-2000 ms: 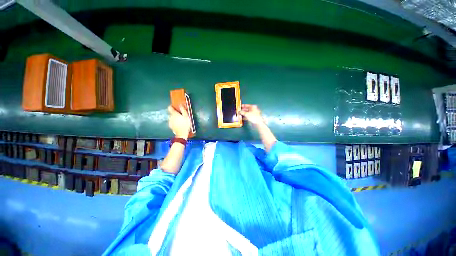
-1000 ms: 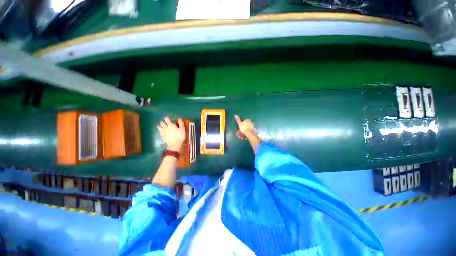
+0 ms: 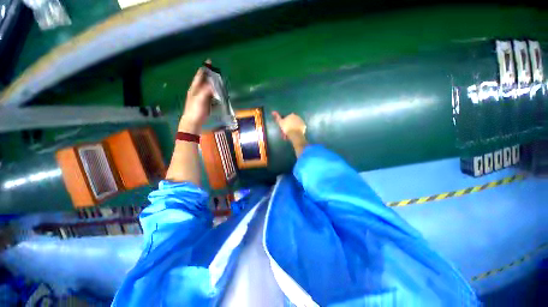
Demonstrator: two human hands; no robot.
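My left hand [image 3: 198, 99] is raised above the bench and holds a flat silvery-grey block [image 3: 221, 96] with a dark end, blurred. An orange framed fixture [image 3: 260, 137] with a dark unit [image 3: 248, 128] in its centre lies on the green bench in front of me. The held block's lower end overlaps its upper left corner in view; whether they touch I cannot tell. An orange fixture stack [image 3: 212, 157] with a pale striped side lies just left of the frame. My right hand [image 3: 292, 126] is right of the frame, fingers apart, holding nothing.
Two thick orange blocks [image 3: 77, 178] with ribbed faces stand on the green bench [image 3: 372, 114] at left. White-framed parts [image 3: 521, 62] lie at far right, near a shiny clear film [image 3: 499, 93]. A parts tray [image 3: 470, 166] is below. A grey bar [image 3: 72, 117] crosses the upper left.
My left hand has left the orange stack, moved up, and now holds the silvery block. My right hand has moved off the framed unit to its right. The view has shifted and tilted.
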